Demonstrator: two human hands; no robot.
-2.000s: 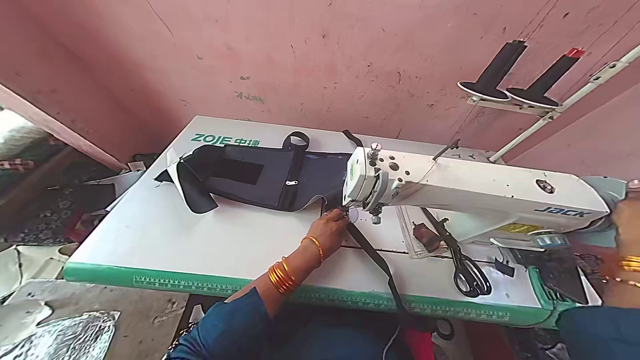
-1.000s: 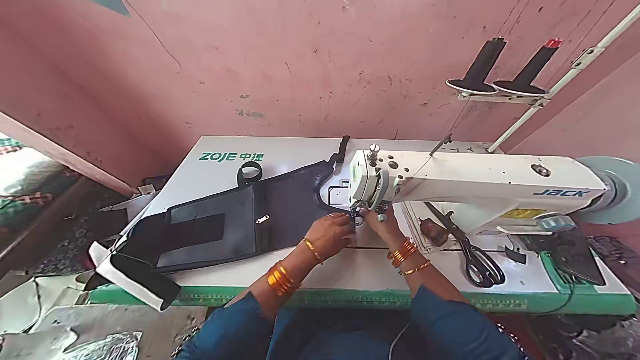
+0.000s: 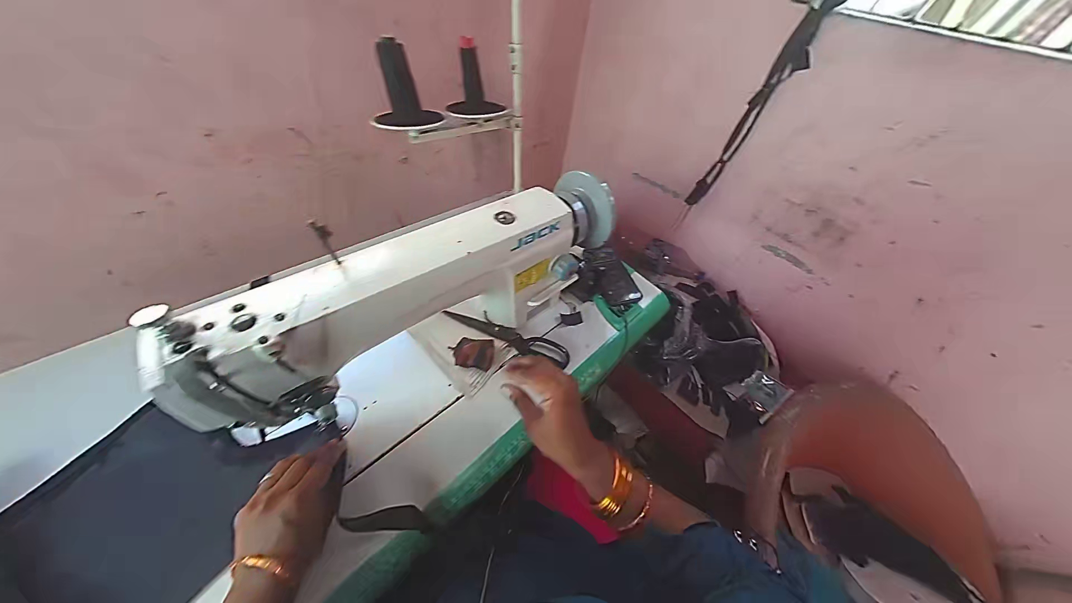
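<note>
My left hand (image 3: 289, 502) lies flat on the dark fabric piece (image 3: 134, 502), its fingertips close to the needle area of the white Jack sewing machine (image 3: 419, 268). The fabric spreads left from beneath the machine head. My right hand (image 3: 548, 410) is raised over the table's front edge, near the black scissors (image 3: 536, 345), fingers curled. Something small and pale shows at its fingertips, too blurred to name. A dark strap (image 3: 385, 518) hangs across the front edge beside my left hand.
A reddish-brown item (image 3: 473, 353) lies by the scissors under the machine arm. Two thread cones (image 3: 400, 79) stand on a rack behind. At right, a container (image 3: 712, 343) holds black pieces and plastic, near an orange-brown rounded object (image 3: 871, 469). Cables hang on the wall.
My right hand has moved away from the needle area to the right, over the table's front edge. My left hand remains by the needle on the fabric. The view has swung right.
</note>
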